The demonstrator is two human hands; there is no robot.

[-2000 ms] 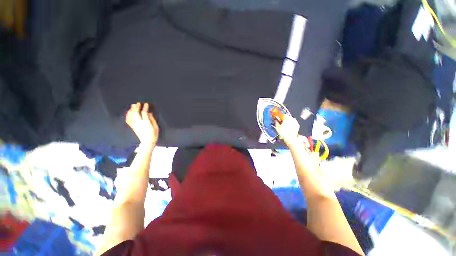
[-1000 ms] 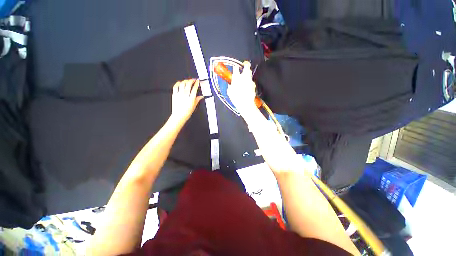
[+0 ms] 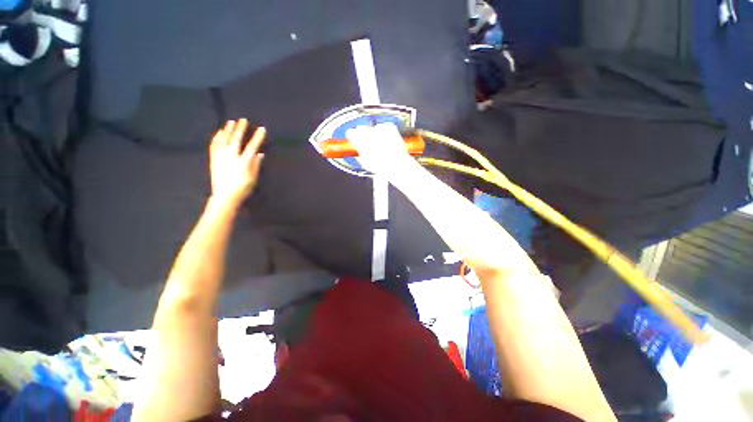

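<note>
A black garment piece point(image 3: 165, 206) lies flat on the dark-covered table, with a white strip point(image 3: 380, 202) along its right edge. The steam iron point(image 3: 340, 128) lies across the strip, its tip pointing left, and hides part of it. My right hand point(image 3: 380, 147) is closed on the iron's orange-red bar handle. My left hand point(image 3: 236, 161) rests on the garment piece to the left of the iron, fingers spread and holding nothing.
A yellow hose point(image 3: 570, 227) trails from the iron to the lower right. Black pieces point(image 3: 611, 157) are piled on the right, near a blue patch point(image 3: 505, 216). Black cloth with white bands point(image 3: 33, 41) is at upper left. A blue box point(image 3: 660, 325) is at lower right.
The iron has turned so its tip points left and has moved onto the white strip with my right hand. My left hand has moved left, away from the strip.
</note>
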